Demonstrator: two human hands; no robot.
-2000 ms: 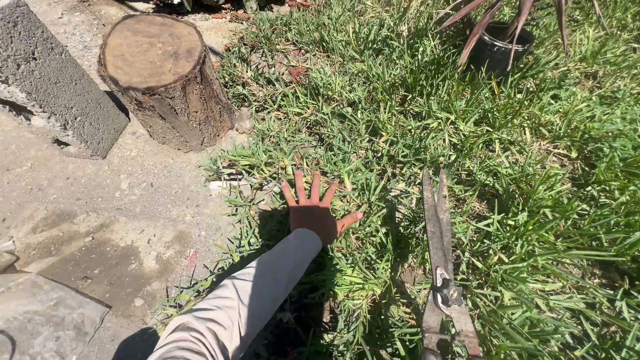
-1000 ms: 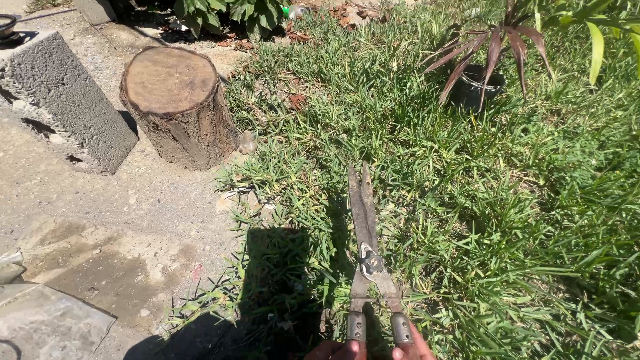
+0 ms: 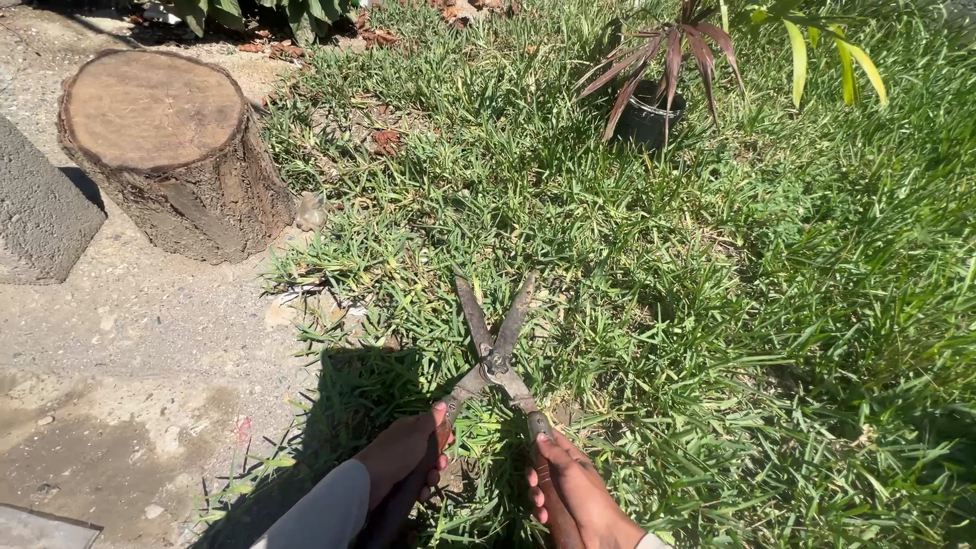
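Observation:
A pair of hedge shears (image 3: pixel 497 360) with worn metal blades and brown handles lies low over the grass (image 3: pixel 633 305), its blades spread in a V that points away from me. My left hand (image 3: pixel 410 456) is closed around the left handle, in part in shadow. Around the right handle, my right hand (image 3: pixel 572 488) is wrapped with the thumb along its top. The blade tips are among the grass blades; whether they touch the ground cannot be told.
Left of the grass, a tree stump (image 3: pixel 175 152) stands on concrete paving (image 3: pixel 168 328) beside a grey concrete block (image 3: pixel 42 213). A black plant pot (image 3: pixel 648 118) with drooping reddish leaves is at the upper right. Leafy plants (image 3: pixel 305 15) grow at the top edge.
Two seconds ago my left hand was spread flat over the grass, empty. One second ago both hands were at the shears' handles with the blades nearly together; now handles and blades are spread apart.

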